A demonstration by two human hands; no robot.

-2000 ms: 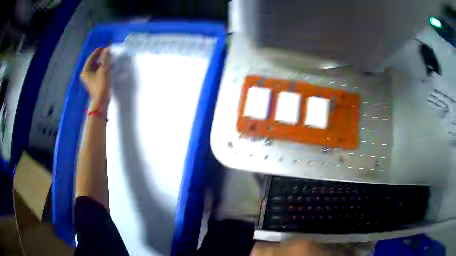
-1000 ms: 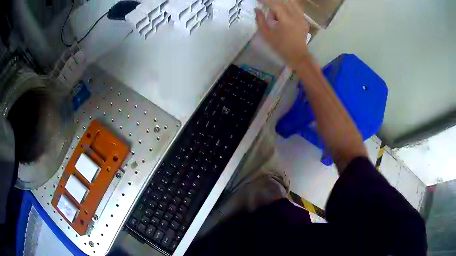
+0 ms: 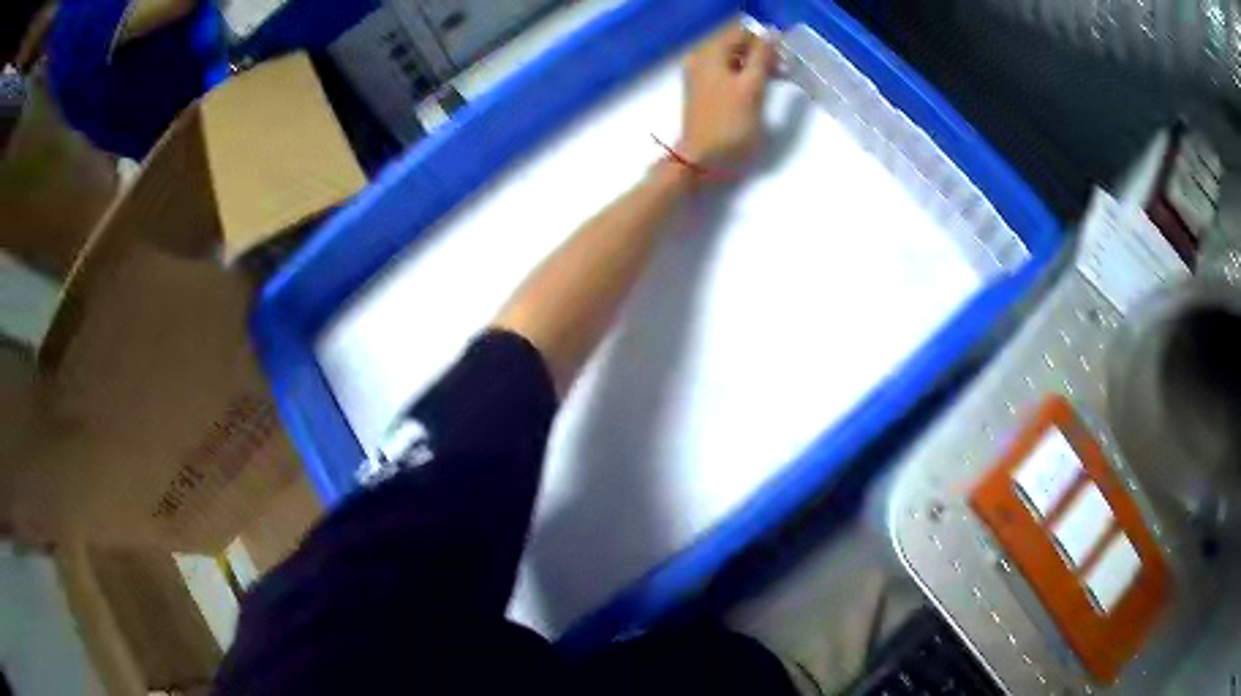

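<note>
My left hand [image 3: 724,93], bare with a red string at the wrist, reaches over the blue tray [image 3: 898,367] to its far inner corner. Its fingers are closed around a small white plastic housing [image 3: 758,27], mostly hidden and blurred. Finished housings [image 3: 905,150] stand in tight rows along the tray's far right edge. A white liner [image 3: 803,313] covers the tray bottom. The orange fixture [image 3: 1000,506] at the right holds three white housings [image 3: 1085,524] in its pockets. My right hand is not in view.
An open brown carton [image 3: 177,394] stands left of the tray. The perforated metal worktable [image 3: 939,544] is at the lower right, with a black keyboard [image 3: 932,666] partly in view. A round machine part [image 3: 1204,360] is at the right edge.
The view has swung from the keyboard and housing stock back to the tray. My right hand, over the stock one second ago, is out of view. My left hand is back in view at the tray.
</note>
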